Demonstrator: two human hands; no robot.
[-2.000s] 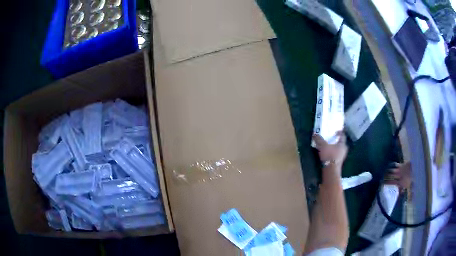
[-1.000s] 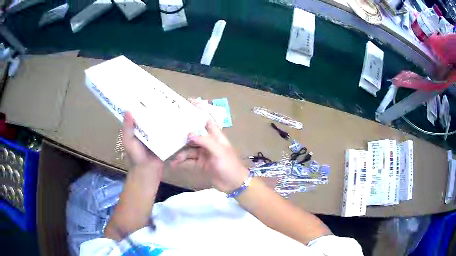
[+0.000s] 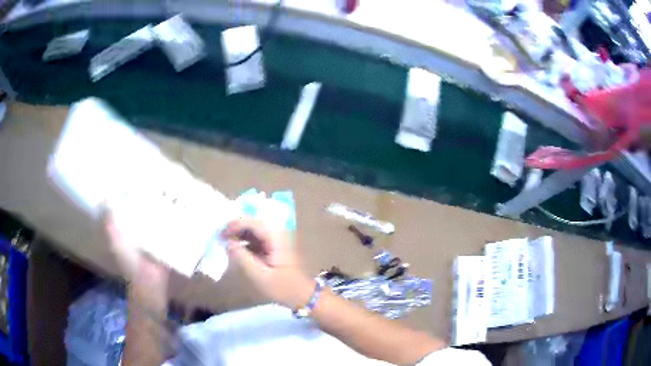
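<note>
A long white retail box (image 3: 135, 179) is held tilted over the left part of the bench, blurred by motion. My left hand (image 3: 134, 254) is blurred and grips it from below, along its near side. My right hand (image 3: 264, 254) is at the box's right end, thumb and fingers pinched at the white end flap, which stands open. The inside of the box is hidden. Light-blue and white leaflets (image 3: 282, 207) lie just behind my right hand.
A slim clear sleeve (image 3: 360, 218), black cables (image 3: 391, 267) and shiny bagged parts (image 3: 396, 297) lie on the cardboard-covered bench (image 3: 428, 232). White boxes (image 3: 507, 286) overlap at right. Boxes lie on the green belt (image 3: 350, 107). A pink-red cloth (image 3: 621, 107) hangs at right.
The view has swung from the blue crate and belt to the bench. The box has moved left, and my right hand has come to its right end, where the flap is now open.
</note>
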